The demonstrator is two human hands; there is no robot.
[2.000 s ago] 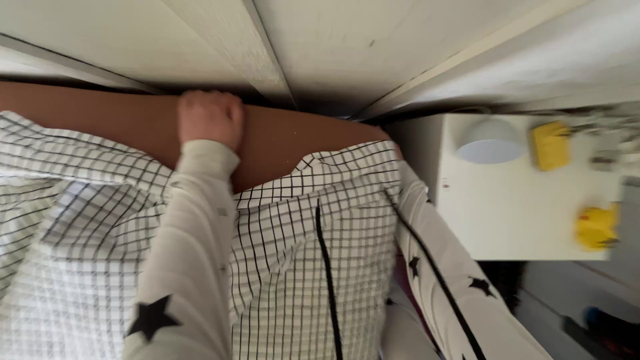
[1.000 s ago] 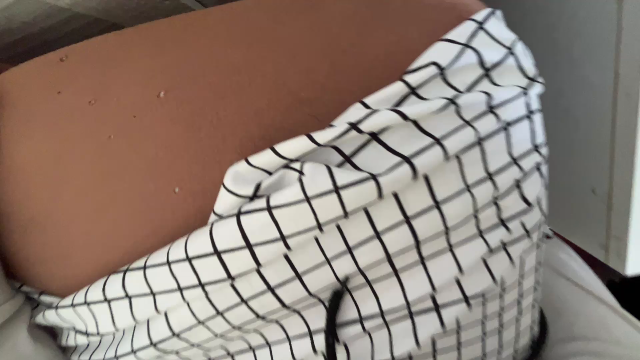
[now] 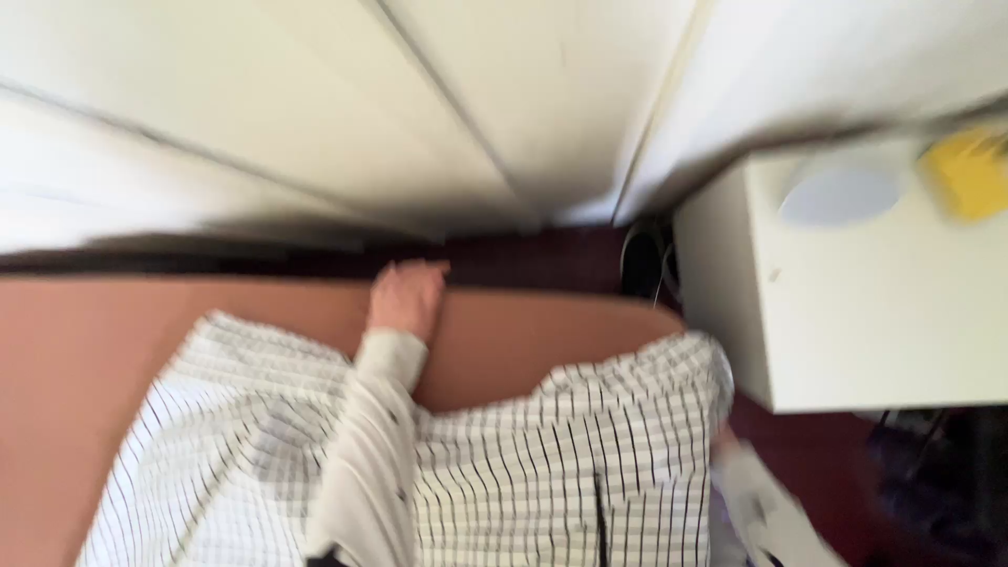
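Observation:
My left hand (image 3: 408, 298) lies over the far edge of a brown-covered mattress (image 3: 520, 339), its fingers curled down past the edge. Its sleeve crosses a white sheet with a black grid pattern (image 3: 551, 465), bunched over the near part of the mattress. At the right end of the mattress, my right hand (image 3: 723, 442) is mostly hidden beside the sheet's corner, so its grip cannot be made out. The sheet wraps round that corner, while the brown cover shows along the far side and at the left.
White wall panels (image 3: 504, 94) rise beyond the mattress, with a dark gap between. At the right stands a white cabinet (image 3: 882, 315) bearing a pale round object (image 3: 841, 195) and a yellow object (image 3: 970, 173). A dark object (image 3: 642, 264) lies in the gap beside the cabinet.
Two seconds ago the mattress edge was close against the wall; now a wide dark gap shows between them. The view swung close to the mattress and back.

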